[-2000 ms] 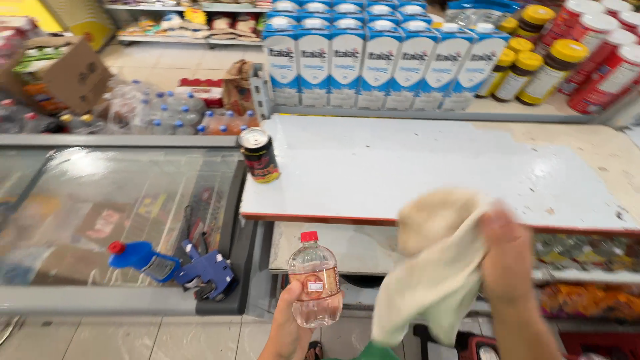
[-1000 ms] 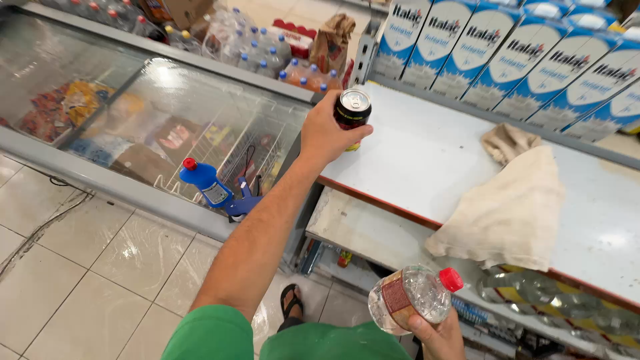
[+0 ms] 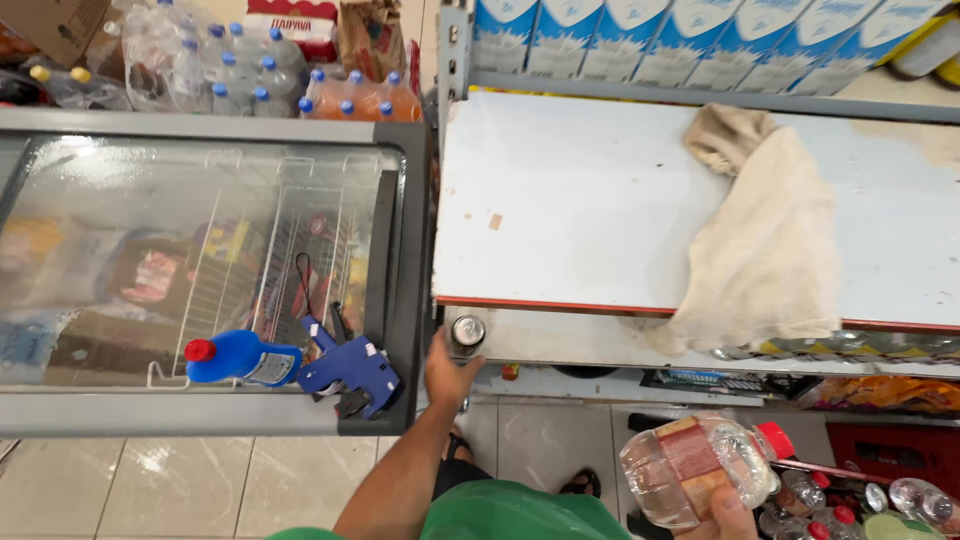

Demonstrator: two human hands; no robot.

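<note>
My left hand [image 3: 448, 375] is at a drinks can [image 3: 468, 334] on the lower shelf, left end, under the white upper shelf; whether the fingers still grip it is unclear. In my right hand [image 3: 720, 517], at the bottom right, is a clear plastic bottle [image 3: 686, 469] with a red cap and a red-brown label, tilted with its cap to the right. A beige cloth [image 3: 772, 232] lies on the white shelf [image 3: 570, 202] and hangs over its front edge. A blue bottle with a red cap [image 3: 244, 358] and a blue price-label gun [image 3: 351, 371] lie on the freezer's glass lid.
A chest freezer [image 3: 187, 416] stands at the left, with packs of bottles [image 3: 360, 97] behind it. Milk cartons [image 3: 630, 45] line the back of the shelving. Red-capped bottles [image 3: 817, 499] stand low at the right. Tiled floor [image 3: 180, 480] shows below.
My left hand has carried the can from the upper shelf down to the lower shelf. The cloth, in my right hand two seconds ago, now lies on the upper shelf.
</note>
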